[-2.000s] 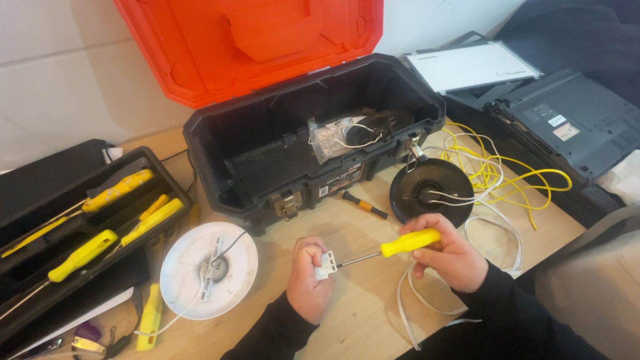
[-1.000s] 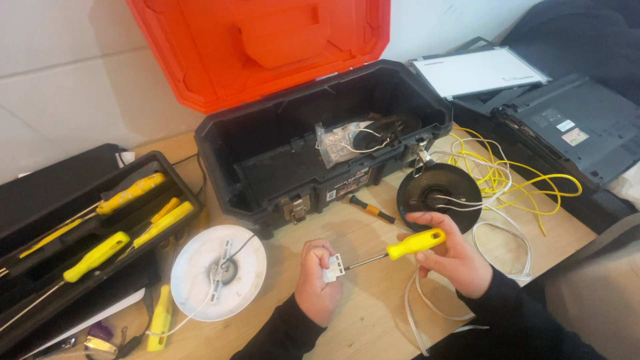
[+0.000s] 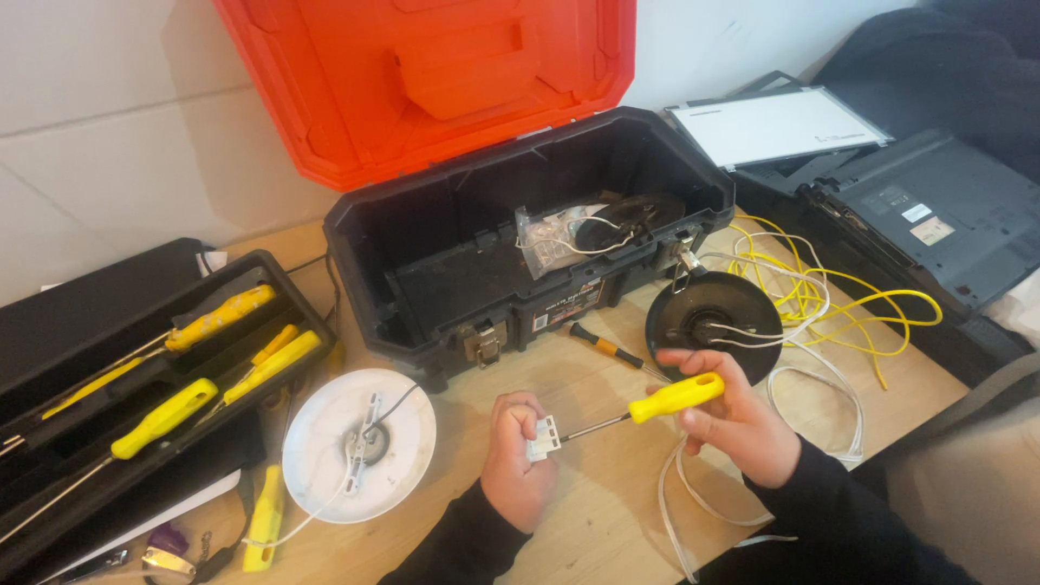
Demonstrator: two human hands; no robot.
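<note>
My left hand (image 3: pixel 518 463) grips a small white plastic terminal block (image 3: pixel 543 439) between thumb and fingers. The steel tip of a screwdriver with a yellow handle (image 3: pixel 677 397) meets the block's right side. My right hand (image 3: pixel 735 416) has its thumb and fingers around that handle, which slants up to the right. To the left lies a round white lamp base (image 3: pixel 360 445) with a metal bracket and wires. A round black lamp base (image 3: pixel 715 327) with white wire lies behind my right hand, and a small black and orange screwdriver (image 3: pixel 606 346) rests beside it.
A black toolbox (image 3: pixel 422 355) with a raised orange lid (image 3: pixel 455 73) stands behind. At left is a black tray (image 3: pixel 296 305) of yellow-handled screwdrivers; another yellow handle (image 3: pixel 265 518) lies on the wooden table. Yellow cable (image 3: pixel 894 294), white cable (image 3: pixel 849 406) and an opened laptop (image 3: pixel 942 219) occupy the right.
My right-hand fingers have shifted around the yellow handle. The screwdriver tip stays against the white block in my left hand throughout.
</note>
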